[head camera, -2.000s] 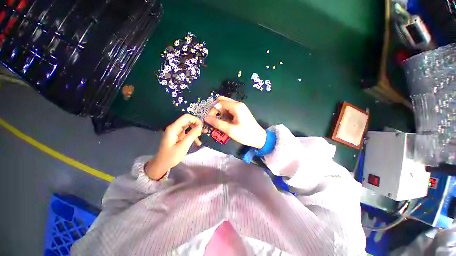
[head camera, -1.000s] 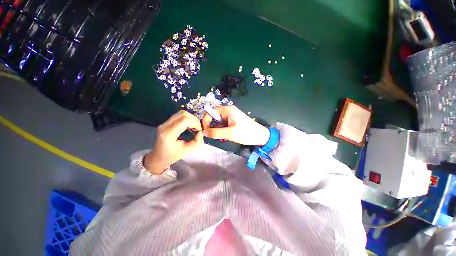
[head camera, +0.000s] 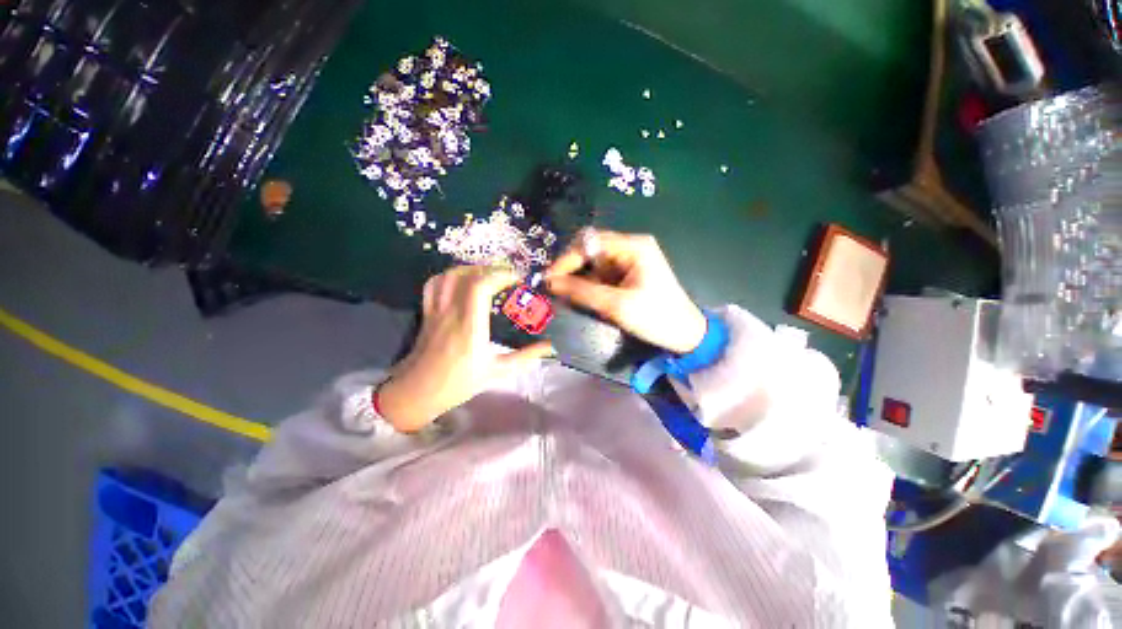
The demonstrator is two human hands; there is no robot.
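A small red housing (head camera: 529,310) with a pale detail inside lies near the mat's front edge, between my hands. My left hand (head camera: 458,338) is beside it, fingers over its left side and thumb spread below; whether it grips the housing is unclear. My right hand (head camera: 630,285) is at its upper right, thumb and fingertips close together; a small pale thing shows at the fingers, too small to name. A pile of white small parts (head camera: 484,238) lies just beyond my left hand. A larger pile of silver-and-dark small parts (head camera: 421,129) lies farther off to the left.
Black small parts (head camera: 556,197) and a white cluster (head camera: 629,175) lie beyond my right hand. A black blister tray (head camera: 135,111) is at left. A framed box (head camera: 843,281), a white box unit (head camera: 941,377) and clear trays (head camera: 1061,227) are at right. A blue crate (head camera: 145,547) is lower left.
The hands were together at their fingertips and have moved apart. The red housing, mostly hidden a second ago, now shows between them. The whole view has shifted slightly.
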